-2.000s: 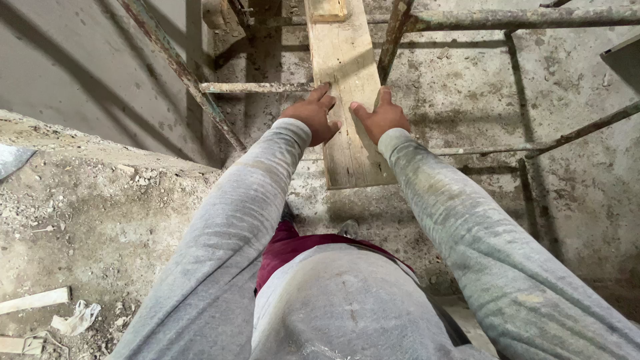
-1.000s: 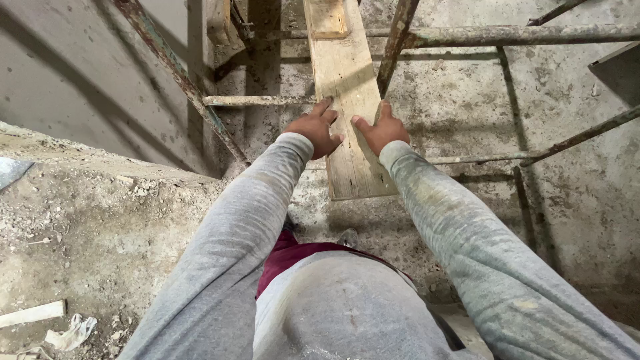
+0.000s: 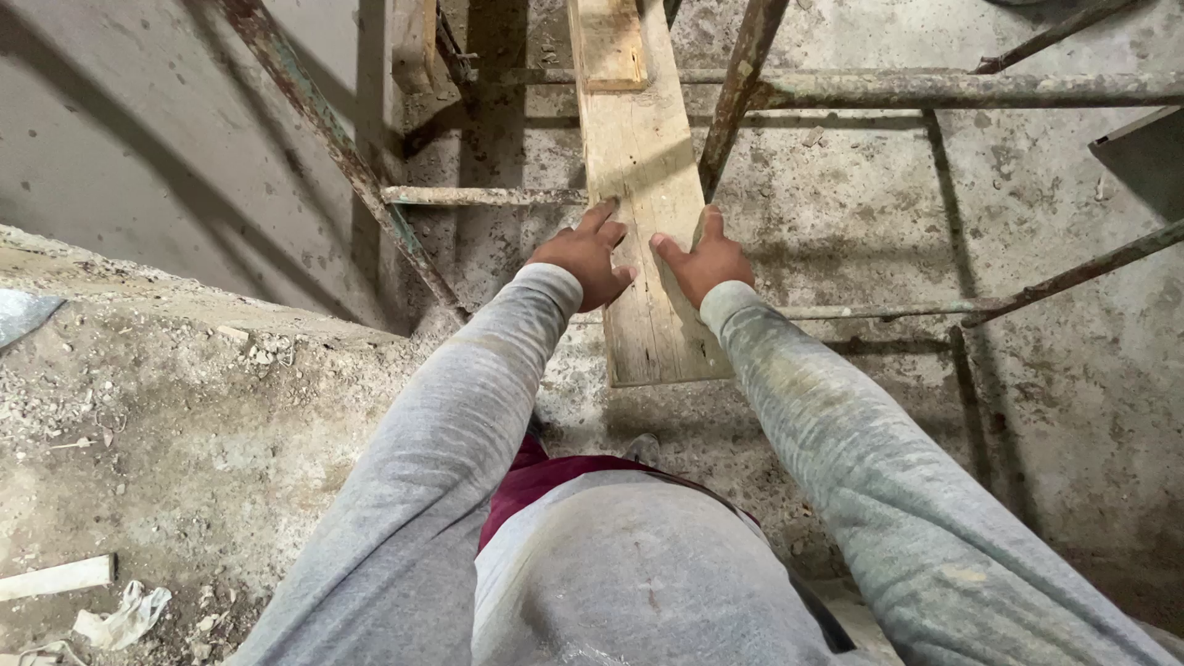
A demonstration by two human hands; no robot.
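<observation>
A long wooden plank (image 3: 643,166) runs away from me over rusty scaffold tubes, its near end above the floor by my body. A shorter wood block (image 3: 612,55) lies on its far part. My left hand (image 3: 587,254) rests at the plank's left edge, fingers spread over the top. At the right edge is my right hand (image 3: 705,257), thumb on the top face and fingers along the side. Whether the fingers curl beneath the plank is hidden.
A slanted scaffold tube (image 3: 324,129) stands left, a thick horizontal tube (image 3: 971,91) right. Left is a rubble-strewn concrete ledge (image 3: 213,407) with a wood strip (image 3: 60,578) and a crumpled plastic scrap (image 3: 125,618). A dark panel (image 3: 1147,162) shows far right.
</observation>
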